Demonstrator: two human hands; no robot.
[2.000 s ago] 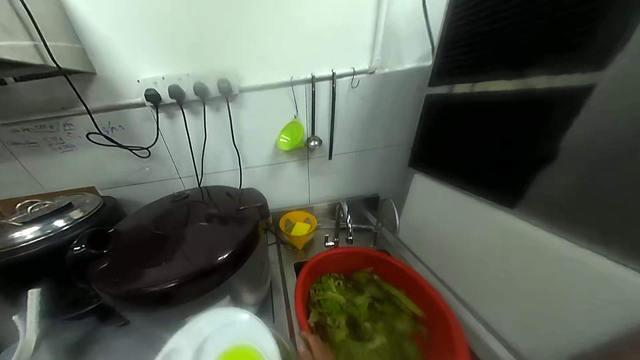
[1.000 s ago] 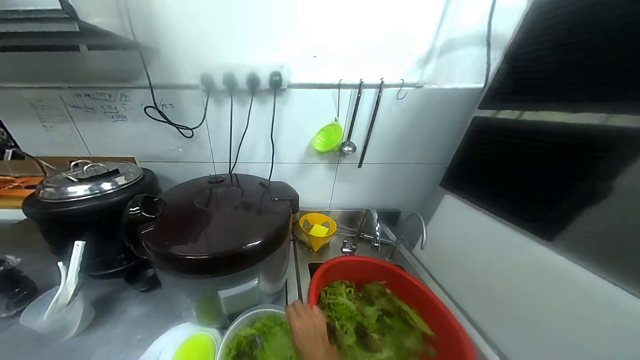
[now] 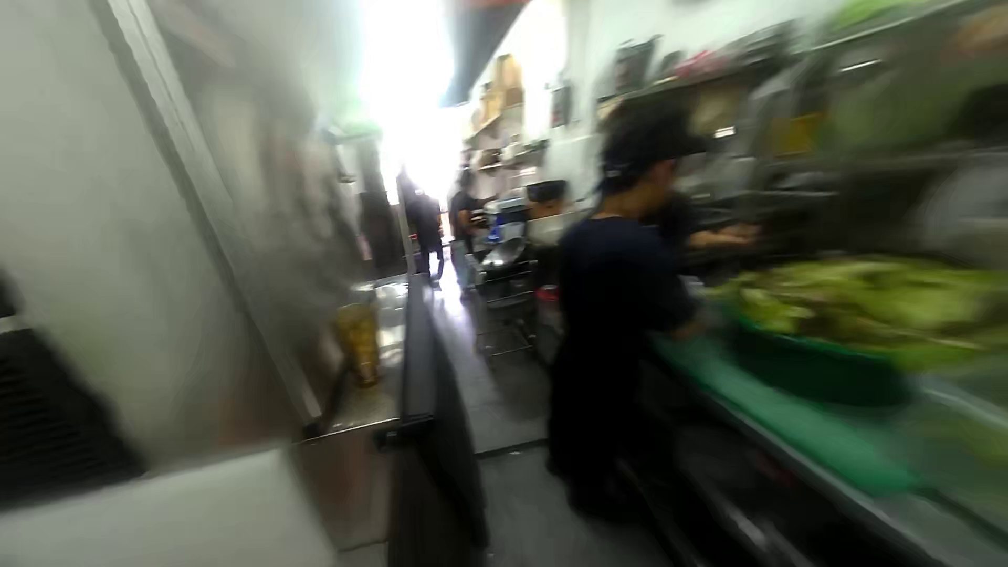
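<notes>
Neither of my hands shows in the head view now, and what they hold cannot be seen. The picture is badly blurred. At the right, a green basin point(image 3: 819, 366) is heaped with leafy lettuce point(image 3: 882, 303). It stands on a counter beside a green cutting board point(image 3: 787, 417). A co-worker in dark clothes and a cap point(image 3: 614, 291) stands at that counter, left of the basin, turned toward it.
A narrow aisle floor point(image 3: 512, 488) runs between the right counter and a steel counter point(image 3: 350, 413) on the left, where an amber container point(image 3: 360, 342) stands. Wire racks point(image 3: 504, 303) and more people point(image 3: 425, 220) are farther back. Shelves line the right wall.
The view has swung far away from the sink corner to the aisle. The hand at the lettuce bowl and the red basin, seen a second ago, are out of view.
</notes>
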